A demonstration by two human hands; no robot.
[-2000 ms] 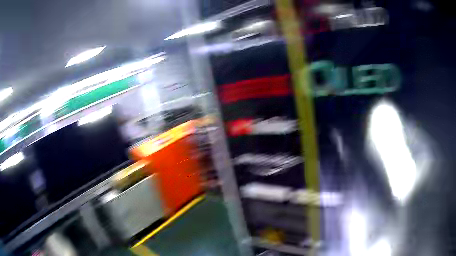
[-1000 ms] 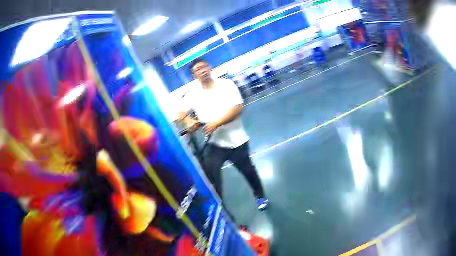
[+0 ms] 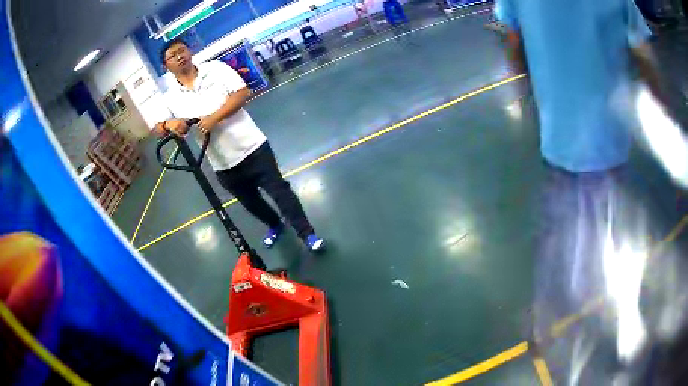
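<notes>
A large blue TV carton with a red-orange picture fills the left side, tilted in the view and cut off by the left and bottom edges. A yellow strapping band crosses its face at the lower left. A red-orange hand pallet truck stands just right of the carton, its forks running out of the bottom edge. Its black loop handle is held by a person in a white shirt. Neither of my hands is in view.
The person in the white shirt faces me behind the truck. Another person in light blue stands close at the right, partly blurred. Wooden pallets lean at the far left. Yellow lines cross the green floor.
The view has swung right and down. The carton now covers less of the left side. The pallet truck shows much more, and the person in light blue has come into view.
</notes>
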